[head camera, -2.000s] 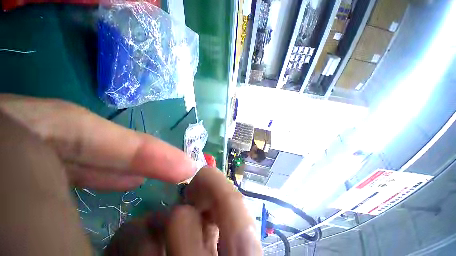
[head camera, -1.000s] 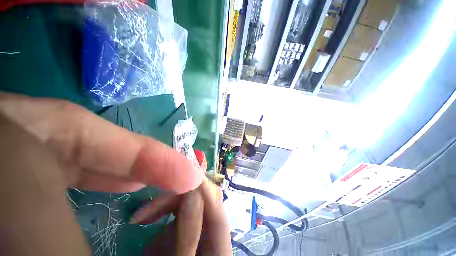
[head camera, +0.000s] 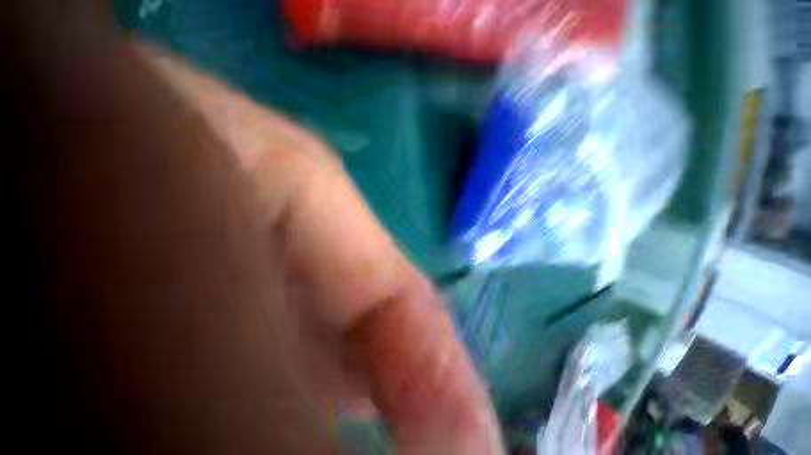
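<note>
The picture is blurred and turned on its side. My left hand (head camera: 356, 275) fills the left and lower middle, very close to the camera; its fingers reach down to the bottom edge, and whether they hold anything is hidden. My right hand is not visible. Beyond the fingers, a crinkled clear plastic bag (head camera: 591, 169) with a blue bundle (head camera: 493, 169) in it lies on the green bench (head camera: 382, 115). A few loose blue wires (head camera: 485, 311) lie beside it.
A shiny red packet (head camera: 427, 27) lies at the top, touching the clear bag. A small clear bag (head camera: 591, 369) lies at the lower right, with something red (head camera: 607, 427) beside it. The bench edge and blurred hall items run down the right side.
The view has swung, so the bags sit further right and lower, and more of the red packet shows. My right hand has left the picture. My left hand looks larger and darker.
</note>
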